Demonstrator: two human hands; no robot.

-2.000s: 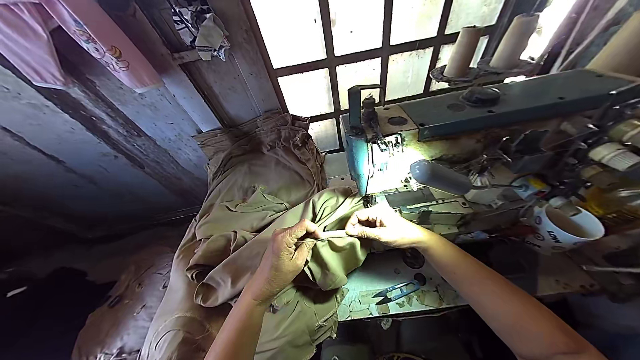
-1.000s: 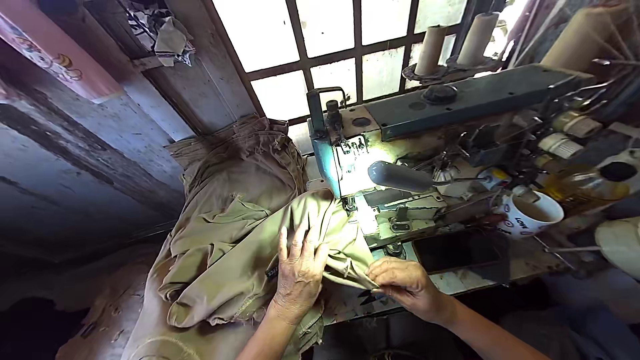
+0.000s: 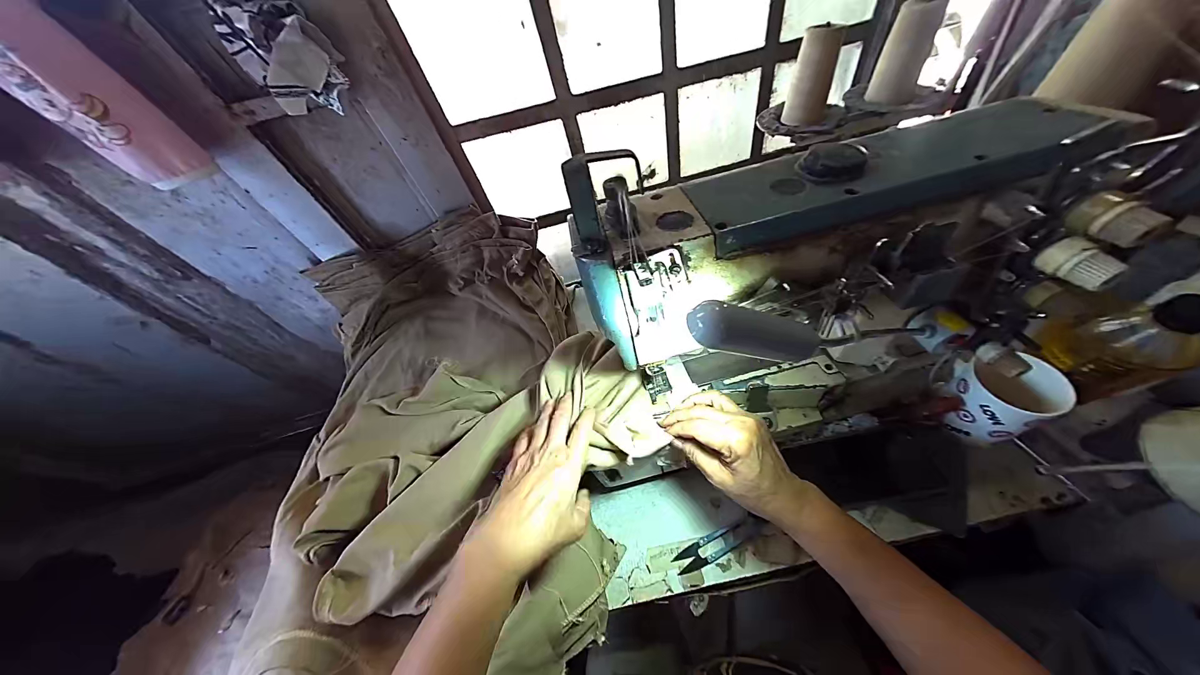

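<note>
Khaki fabric [image 3: 431, 441] lies bunched over the left side of the sewing table, one edge reaching the presser foot [image 3: 658, 380] of an industrial sewing machine [image 3: 900, 169]. My left hand [image 3: 544, 478] rests flat on the folds, fingers stretched, left of the needle area. Just in front of the foot, my right hand [image 3: 727, 445] pinches the cloth's right edge between thumb and fingers. A grey lamp [image 3: 750, 330] lights the needle area. Thread snips [image 3: 717, 544] lie on the worn table edge below my right hand; the cloth under my left palm is hidden.
Right of the machine stand a white cup [image 3: 1017, 403] with printed marks and a bottle of yellow liquid [image 3: 1125, 339]. Thread cones [image 3: 813, 75] stand behind the machine head, before a barred window. More khaki cloth [image 3: 459, 253] is piled against the wall at the left.
Two seconds ago both hands pinched the cloth together before the machine. My left hand now lies flat on it; since one second ago, my right hand has brought the cloth's edge closer to the presser foot.
</note>
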